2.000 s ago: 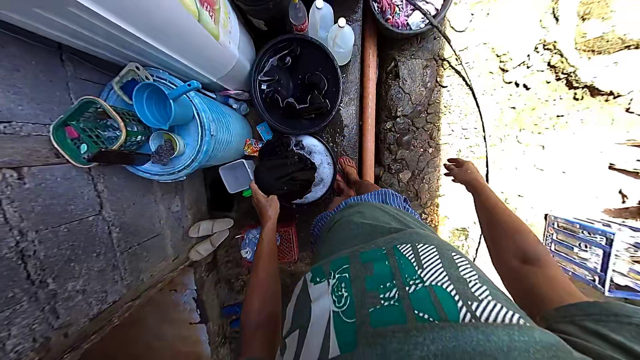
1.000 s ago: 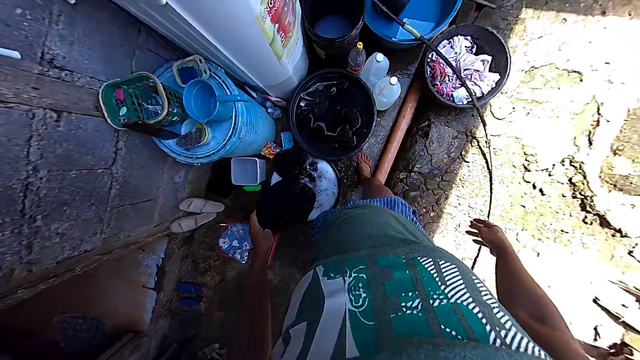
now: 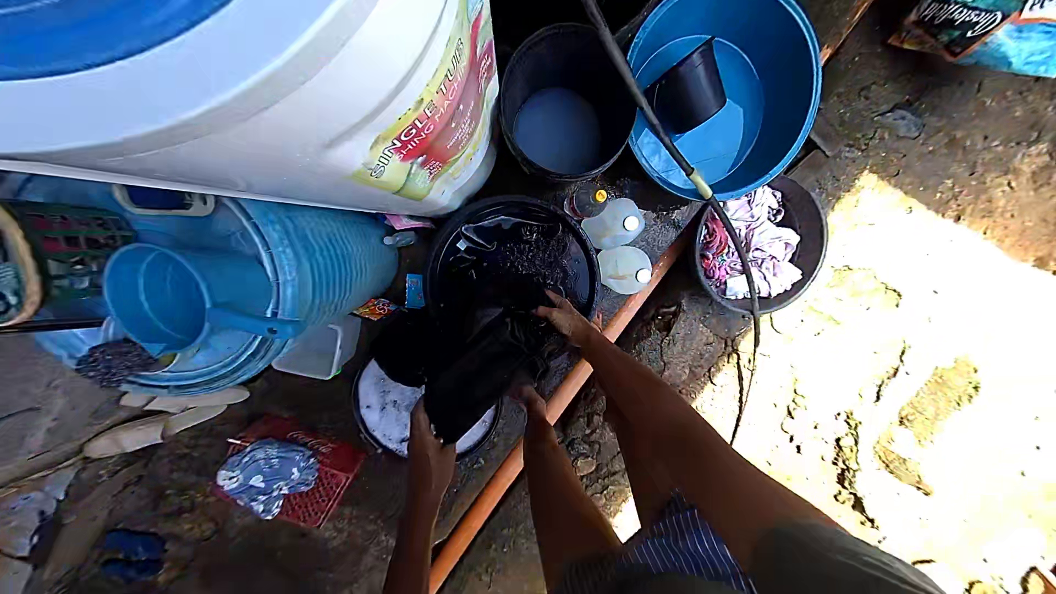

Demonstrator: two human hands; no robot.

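A wet black cloth (image 3: 474,379) hangs between my two hands, reaching over both round basins. My left hand (image 3: 431,441) grips its lower end above the basin with white suds (image 3: 384,404). My right hand (image 3: 568,318) holds its upper end beside the black basin of dark water (image 3: 584,247). Part of the cloth lies over the suds basin, and some of it merges with the dark water, so its edges are hard to tell. My feet and bare legs are just below the basins, near the orange pipe (image 3: 635,305).
A washing machine (image 3: 289,124) and blue drum (image 3: 330,247) stand at left. Behind are a dark bucket (image 3: 511,99), a blue tub (image 3: 807,82) and plastic jugs (image 3: 615,224). A basin of clothes (image 3: 813,264) and a hose (image 3: 738,239) are at right; a red crate (image 3: 330,487) is lower left.
My right hand has come in from the far right and taken hold of the black cloth, which is now lifted and stretched toward the dark-water basin. The view has moved closer to the basins.
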